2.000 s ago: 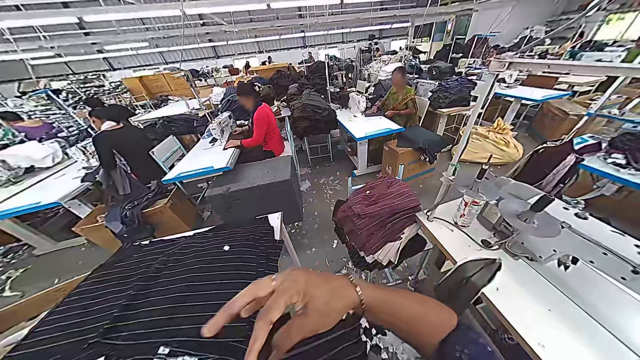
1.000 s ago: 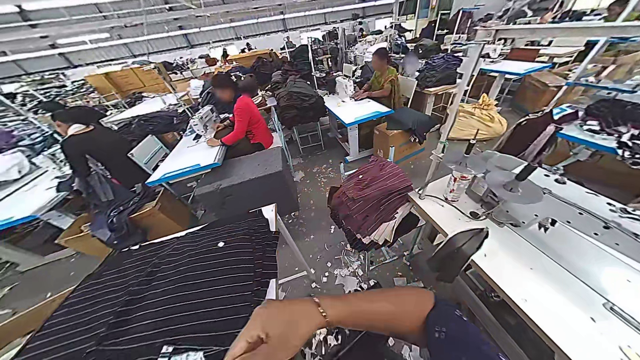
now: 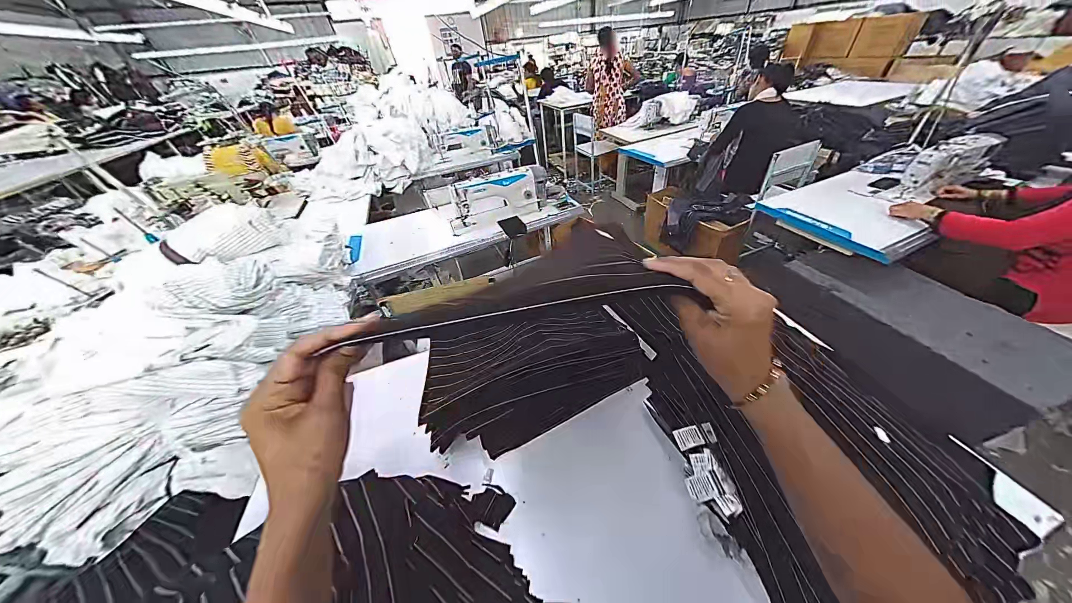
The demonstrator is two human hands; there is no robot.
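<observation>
A dark pinstriped fabric piece (image 3: 536, 293) stretches between my hands above a white table (image 3: 595, 486). My left hand (image 3: 306, 402) pinches its left end, and my right hand (image 3: 724, 322) grips the right end between thumb and fingers. Below it lies a stack of dark striped cut pieces (image 3: 528, 385). Under my right forearm a long pile of dark pinstriped fabric (image 3: 871, 452) runs along the table, with small white printed labels (image 3: 708, 477) at its inner edge. More dark striped pieces (image 3: 419, 536) lie at the near left, partly behind my left forearm.
White striped garments (image 3: 209, 335) are heaped to the left. Ahead stands a white sewing machine (image 3: 498, 197) on its table. A person in black (image 3: 749, 142) sits beyond, and a person in a red top (image 3: 1022, 243) works at the right. A cardboard box (image 3: 712, 230) is on the floor.
The view has swung far to the left. My left hand is now in sight, and both hands hold a dark striped piece raised; a second ago my right hand was low, at the bottom edge of the view.
</observation>
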